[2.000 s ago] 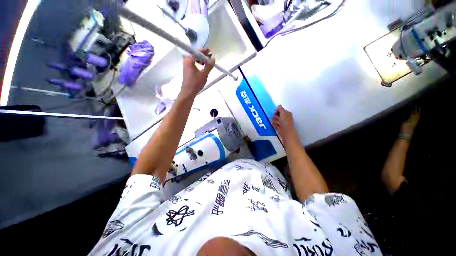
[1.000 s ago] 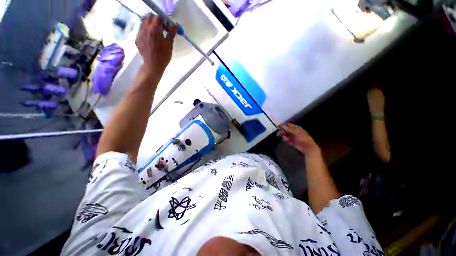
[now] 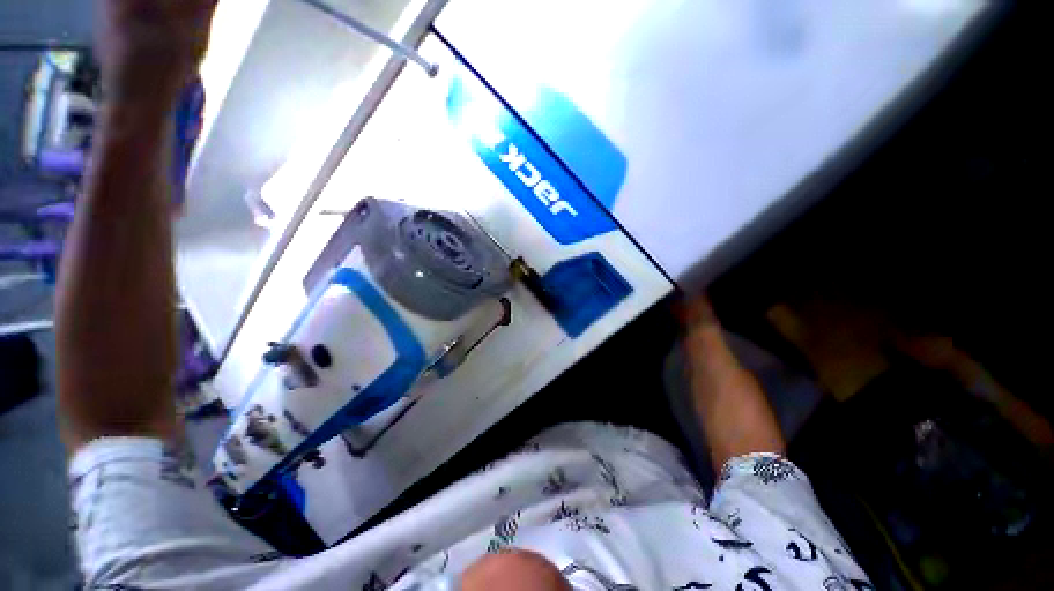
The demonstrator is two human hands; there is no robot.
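The thin white stand pole (image 3: 368, 32) runs in from the top edge, and its lower end stands at the table top by the blue JACK panel (image 3: 541, 185). My left hand (image 3: 156, 14) is at the top left, blurred and cut off by the picture's edge; its fingers and any hold on the pole cannot be seen. My right hand (image 3: 691, 303) is at the front edge of the table, dark and partly hidden at the edge; its fingers cannot be made out. The white and grey sewing machine head (image 3: 335, 335) lies on the white table top (image 3: 445, 433).
A blue accessory tray (image 3: 587, 294) is sunk beside the machine's round vented cover, with a dark and yellow screwdriver (image 3: 527, 277) next to it. A white trough lies behind the table. Dark space with blurred shapes is at the right. Purple cones (image 3: 58, 225) show at the far left.
My view has moved closer to the machine head. My left hand has risen to the top left edge. My right hand has gone from the panel's edge to the table's front edge.
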